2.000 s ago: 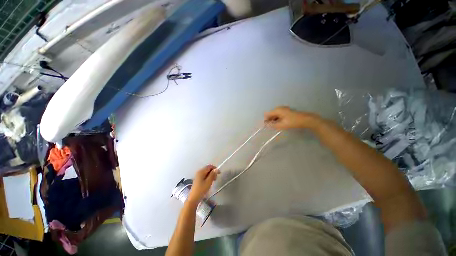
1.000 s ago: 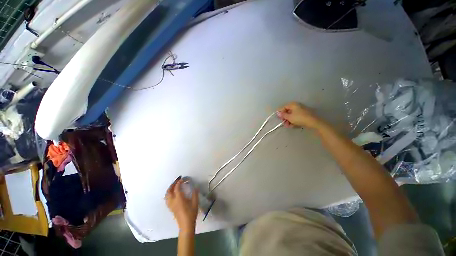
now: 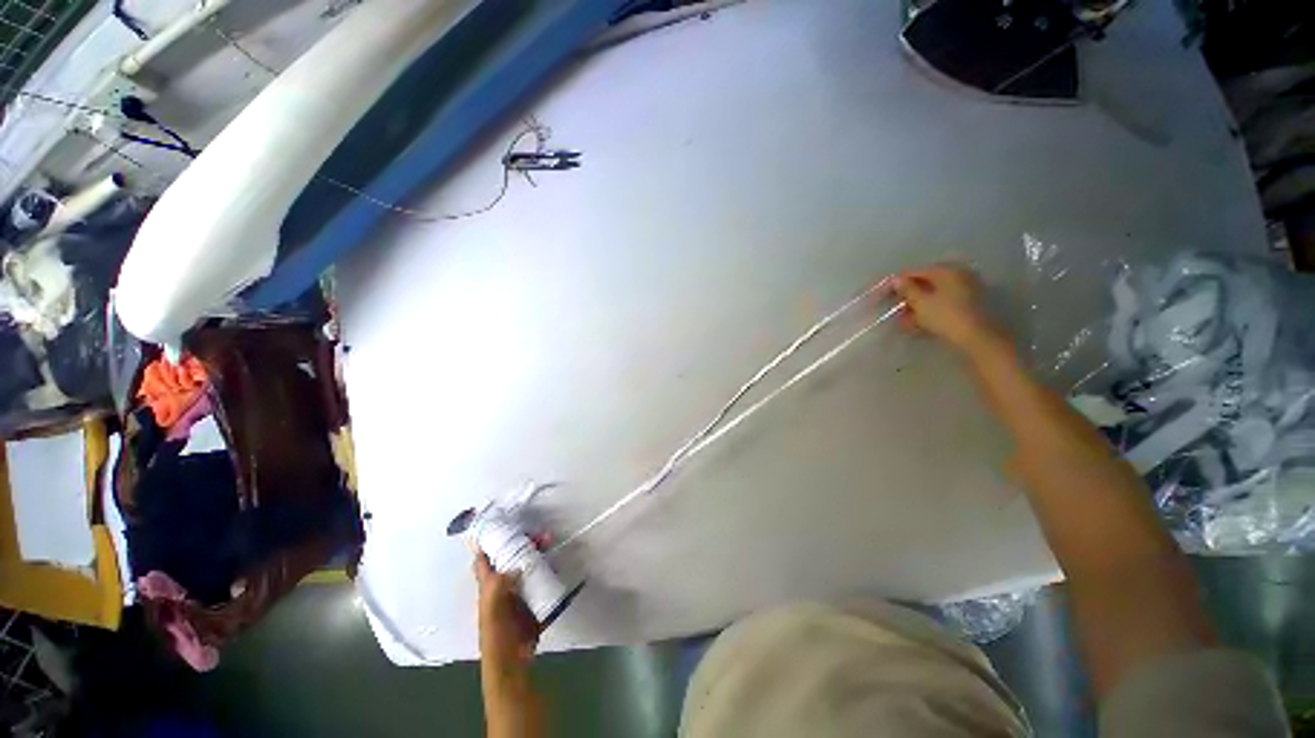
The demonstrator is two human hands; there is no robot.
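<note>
My left hand [image 3: 505,607] holds a white rolled strip bundle [image 3: 516,559] with dark ends, near the front left of the white table [image 3: 750,173]. A thin white strip [image 3: 695,444] runs doubled from the bundle up and right to my right hand [image 3: 937,301]. My right hand pinches it between thumb and fingers. The two lines lie close together near the bundle and part toward my right hand.
The dark iron [image 3: 995,46] is at the far right edge. Tethered snips [image 3: 544,160] lie near the blue-edged padded board [image 3: 217,238]. A clear plastic bag [image 3: 1226,389] with grey-white pieces is at right. Dark and maroon garments [image 3: 267,476] are at left.
My left hand has taken hold of the bundle from below, tilting it. My right hand has moved up and right with the strip, drawing it longer and straighter. The camera view has shifted slightly.
</note>
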